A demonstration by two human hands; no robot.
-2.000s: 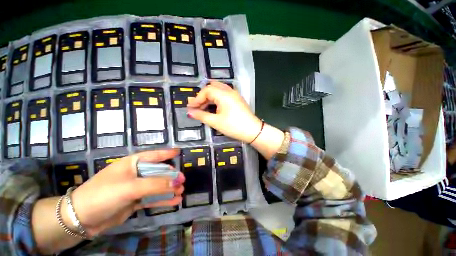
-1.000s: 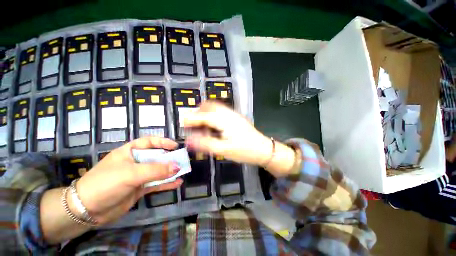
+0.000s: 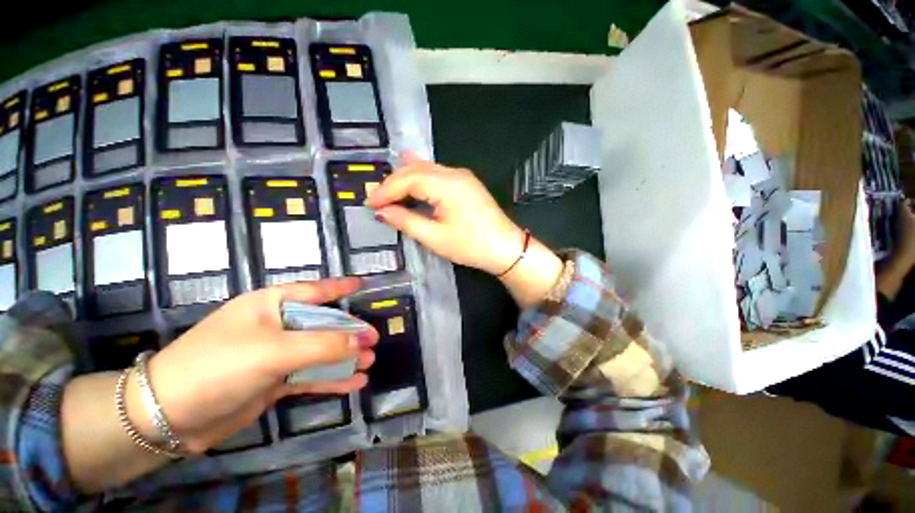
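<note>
My left hand (image 3: 251, 346) holds a stack of thin grey-white inserts (image 3: 323, 319) over the front row of the tray. My right hand (image 3: 441, 212) is at the rightmost black housing of the middle row (image 3: 346, 178). Its thumb and finger pinch the upper edge of a grey insert (image 3: 371, 228) that lies over the housing's recess. The other visible middle-row and back-row housings show grey or white inserts. The front-right housing (image 3: 393, 356) has a dark recess. The translucent tray (image 3: 435, 331) holds the rows. My left hand and sleeve hide part of the front row.
A leaning row of spare inserts (image 3: 558, 160) stands on the dark green bench beside the white foam box (image 3: 657, 220). A brown cardboard box (image 3: 838, 170) inside it holds loose grey-white pieces. A person's dark, white-striped sleeve (image 3: 853, 386) shows at the right, near other dark trays.
My right hand has moved from near the stack to the rightmost middle-row housing, where a grey insert now shows. The neighbouring housing's white insert is uncovered. The whole view has shifted, with tray and boxes further left.
</note>
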